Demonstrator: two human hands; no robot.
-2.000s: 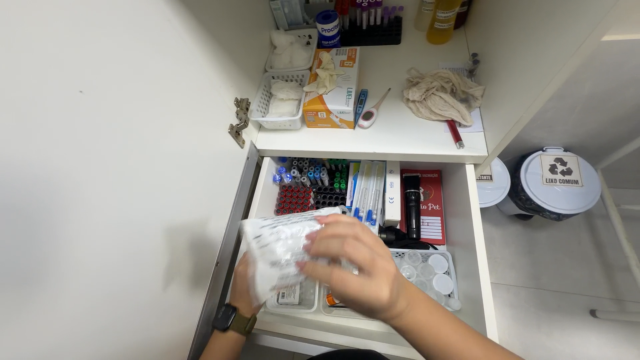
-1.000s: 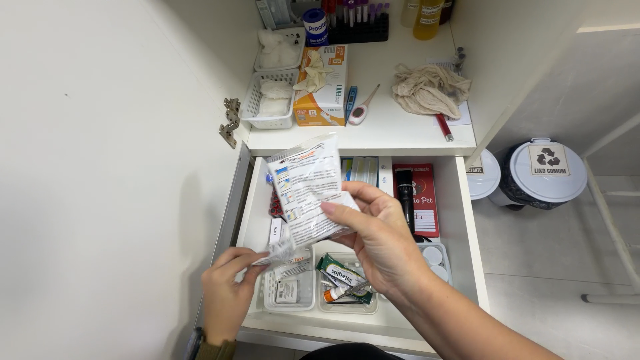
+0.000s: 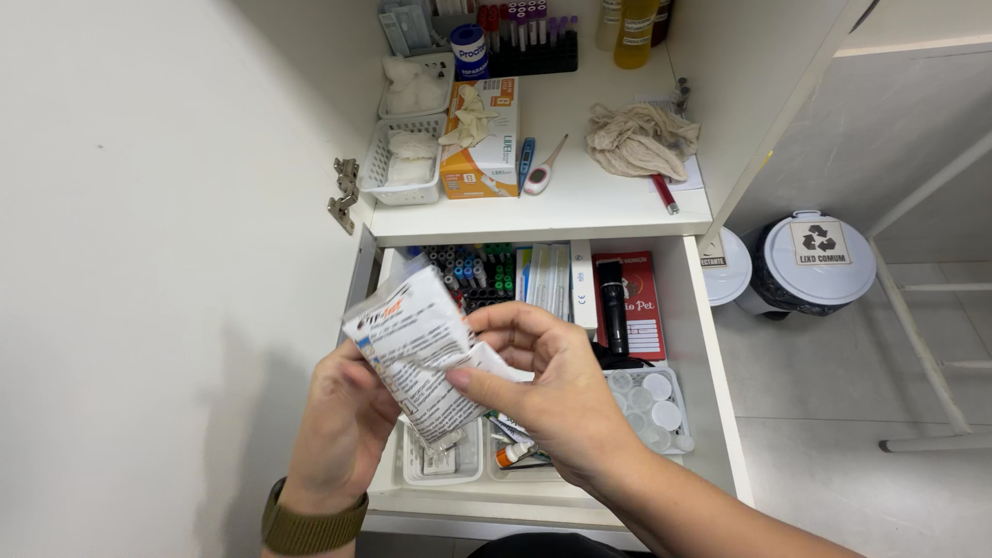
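Observation:
My left hand (image 3: 345, 418) holds the left edge of a clear plastic packet (image 3: 418, 353) with printed white paper inside. On the packet's right side, my right hand (image 3: 550, 380) pinches it, thumb on the front. The packet is tilted above the open drawer (image 3: 717, 387). Under the hands, partly hidden, are a small white basket (image 3: 443, 474) with packets and another container with an orange-capped tube (image 3: 513, 455). Behind them in the drawer lie capped sample tubes (image 3: 469, 271), wrapped syringes (image 3: 546, 275), a black hair clipper (image 3: 613, 310) on a red booklet (image 3: 647, 287), and a basket of clear cups (image 3: 655, 399).
On the shelf above stand a glove box (image 3: 484, 155), baskets of cotton (image 3: 403, 170), a tape roll (image 3: 470, 50), a tube rack (image 3: 535, 62), thermometers (image 3: 539, 174), a crumpled cloth (image 3: 639, 143) and bottles (image 3: 635, 35). Lidded bins (image 3: 821, 260) stand at the right. The cabinet door (image 3: 155, 232) is at the left.
The packet has tilted the other way and moved lower left since a second ago. My left hand has risen from its lower end to its left edge. My right hand still holds it.

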